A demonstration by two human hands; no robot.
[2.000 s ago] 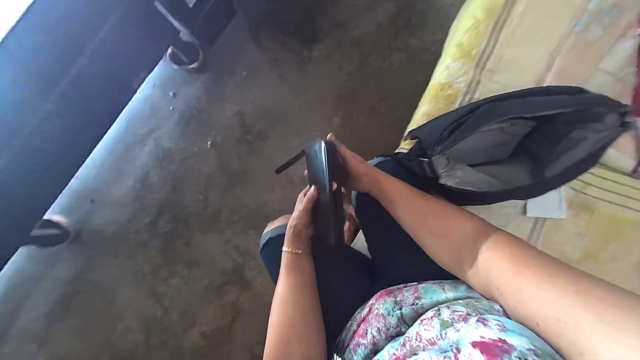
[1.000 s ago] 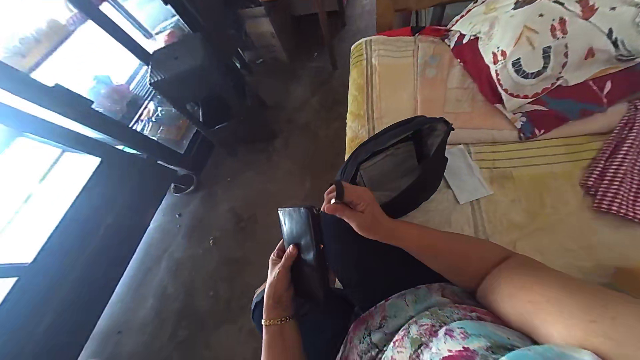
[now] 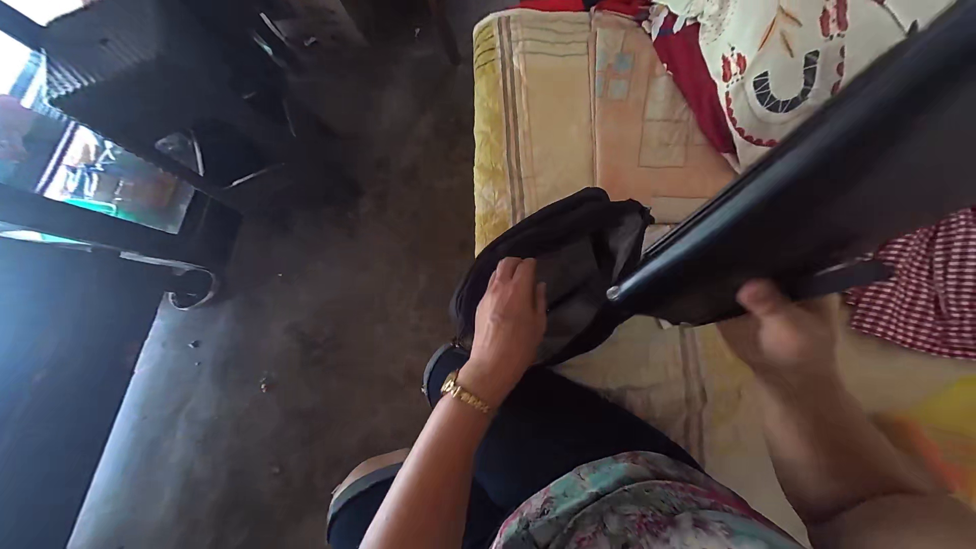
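Note:
My right hand point(image 3: 785, 328) grips a black leather-like wallet or case point(image 3: 801, 183) by its lower edge, with a strap showing beside my fingers. The case is raised at the right, tilted, and looks large near the camera. My left hand point(image 3: 509, 313), with a gold-coloured watch or bracelet on the wrist, lies on the near side of an open black bag point(image 3: 564, 267). Its fingers are curled at the bag's opening, and the fingertips are partly hidden. The bag's grey lining shows.
A patterned yellow and peach blanket point(image 3: 549, 114) covers the bed. On it lie a white and red printed cloth point(image 3: 778, 69) and a red checked cloth point(image 3: 923, 290). At left are the concrete floor point(image 3: 366, 229), a dark metal frame with a curled end point(image 3: 194, 286) and a dark ribbed object point(image 3: 107, 69).
The black case has moved from my lap to the right and up, now in my right hand. My left hand has let go of it and moved to the bag.

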